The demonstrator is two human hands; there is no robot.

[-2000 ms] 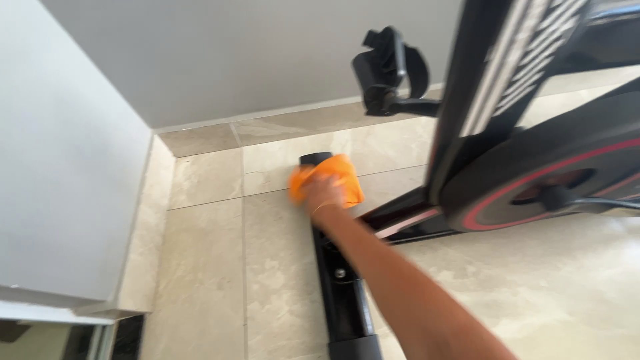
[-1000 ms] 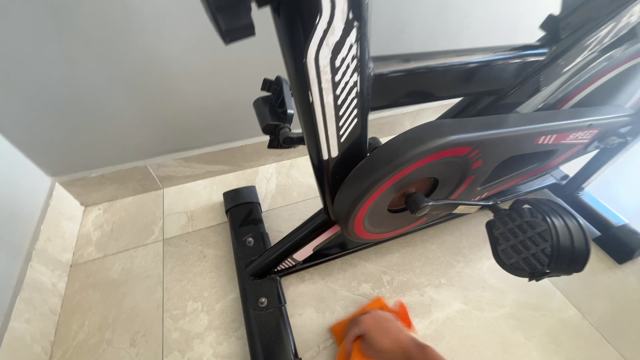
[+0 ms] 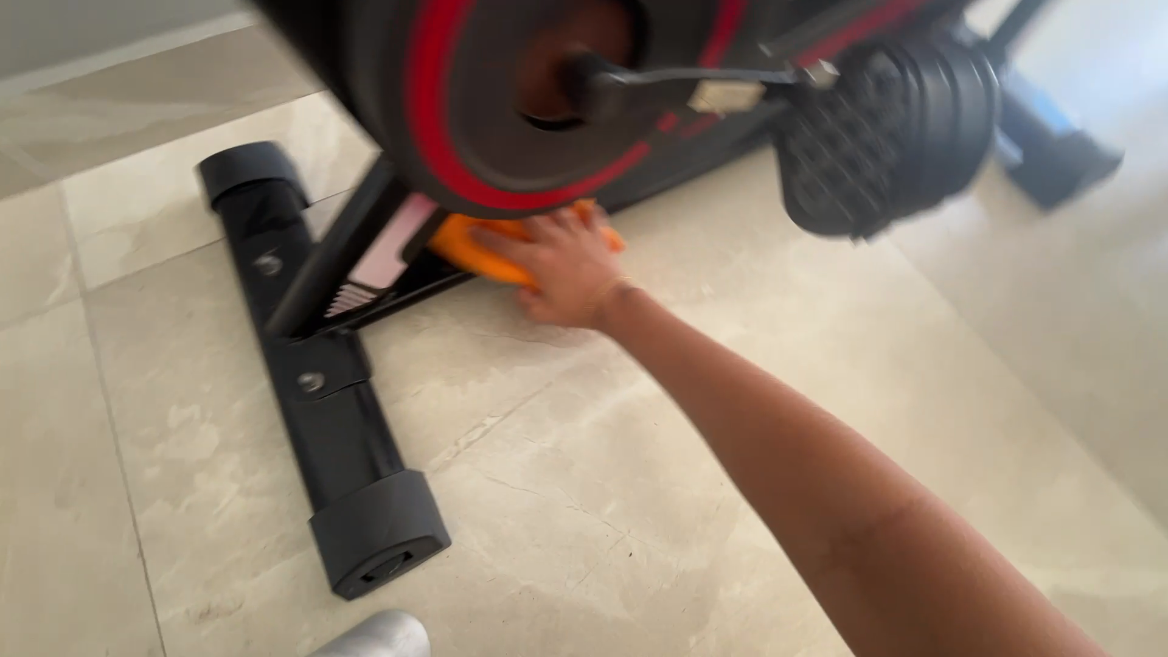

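Note:
My right hand (image 3: 570, 269) reaches in from the lower right and holds an orange cloth (image 3: 484, 251) against the lower frame of a black exercise bike, just under its round drive cover (image 3: 493, 173) with the red ring. The fingers lie spread over the cloth, and part of the cloth is hidden beneath them. Left of the hand, a slanted frame tube with a pale decal (image 3: 392, 246) meets the black floor stabilizer bar (image 3: 338, 429), which has two bolts and plastic end caps. My left hand is out of the picture.
A black pedal (image 3: 849, 146) with a ribbed strap hangs from its crank at upper right. Behind it, the other stabilizer foot (image 3: 1058, 164) rests on the tiled floor (image 3: 693, 511). A grey wall stands at upper left. The rounded tip of a light grey object (image 3: 383, 634) shows at the bottom edge.
My right hand was at the stabilizer's far end with the orange cloth, then beside the bike low in view; now it is at the lower frame. The view has moved closer to the bike.

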